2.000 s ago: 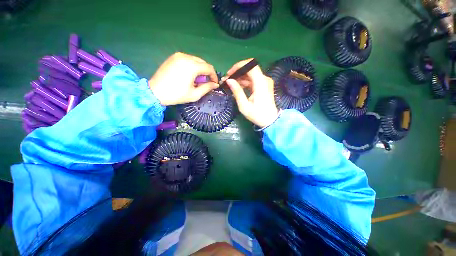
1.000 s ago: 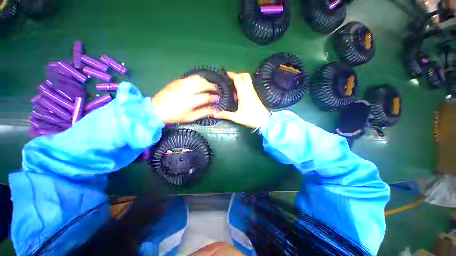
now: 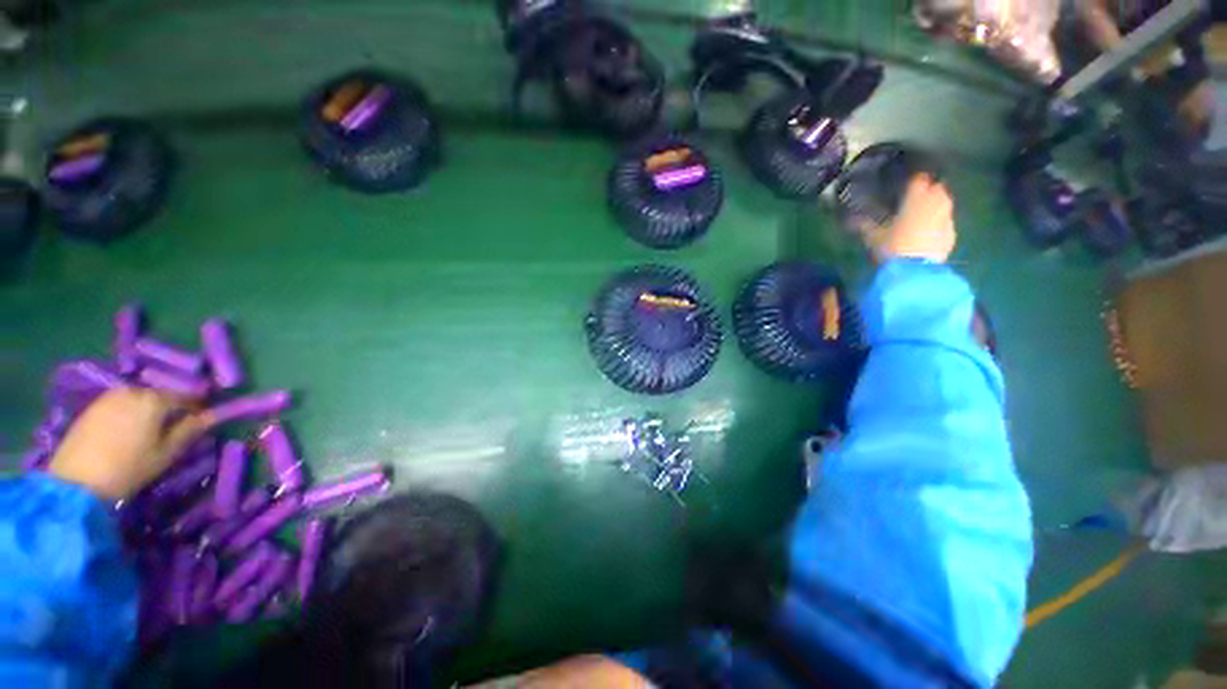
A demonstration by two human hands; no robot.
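My left hand (image 3: pixel 128 438) is over the pile of purple cells (image 3: pixel 232 478) at the left. Its thumb and fingertips close on the end of one purple cell (image 3: pixel 249 408). My right hand (image 3: pixel 919 220) is stretched out to the upper right, its fingers on the rim of a black ribbed housing (image 3: pixel 872 182). That housing is blurred and partly hidden by the hand. Two more housings stand nearer the middle, one (image 3: pixel 655 353) with a thin yellow-brown strip and another (image 3: pixel 794 343) with an upright one.
Housings with purple cells stand at the back, at left (image 3: pixel 108 202), centre left (image 3: pixel 390 148) and centre (image 3: pixel 666 215). Small silver parts (image 3: pixel 655 455) lie in front of me. A dark round housing (image 3: pixel 411 572) is near the front edge. A cardboard box (image 3: pixel 1184 357) is at right.
My hands have parted from the housing they held together. The left has moved to the purple pile, the right far out to the upper right. The camera view has shifted.
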